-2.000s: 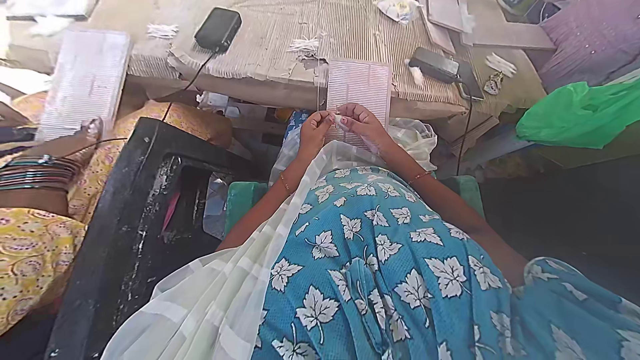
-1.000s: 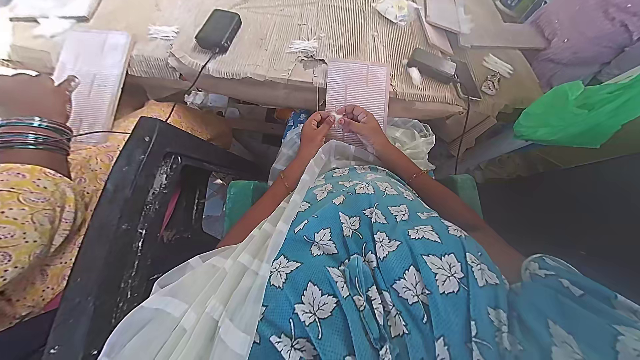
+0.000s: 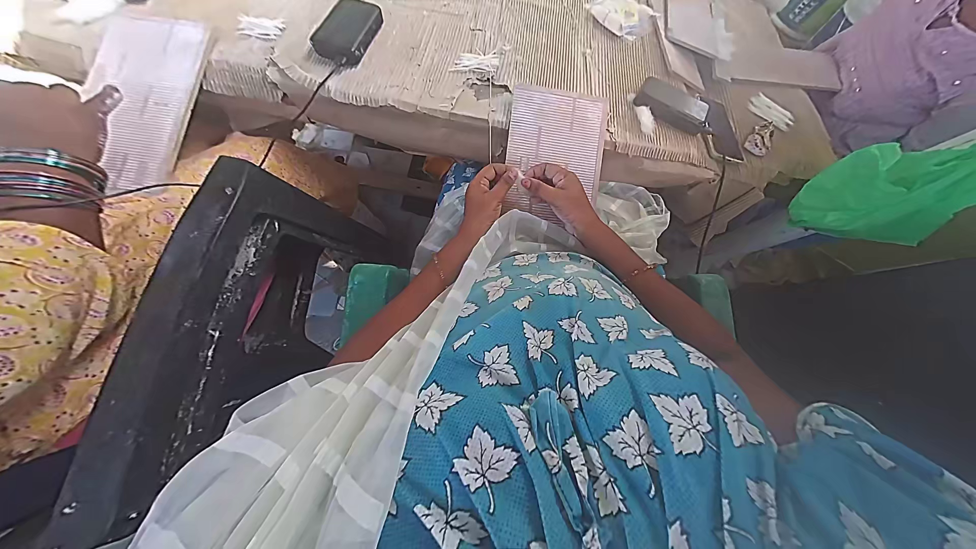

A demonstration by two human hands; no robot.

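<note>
My left hand [image 3: 486,191] and my right hand [image 3: 560,192] meet over the lower part of a pale ridged board [image 3: 560,122]. Between the fingertips of both is a small tuft of white cotton-like fibre [image 3: 521,174], pinched from each side. The board leans against the table edge, its lower end near my lap. Beyond it, on the corrugated cardboard, lies a small pile of thin white sticks or wicks [image 3: 476,62]. A thin pale strand runs upward beside the board's left edge.
Corrugated cardboard [image 3: 427,99] covers the table. On it are a black box [image 3: 347,32], a dark adapter [image 3: 671,104] with a cable and more white sticks [image 3: 772,111]. A black plastic chair [image 3: 191,335] and a co-worker's bangled arm [image 3: 53,179] are left; a green bag [image 3: 877,194] is right.
The co-worker's arm at the left has moved up onto the other ridged board since the earliest frame. My hands stay in nearly the same place, with only small finger movements.
</note>
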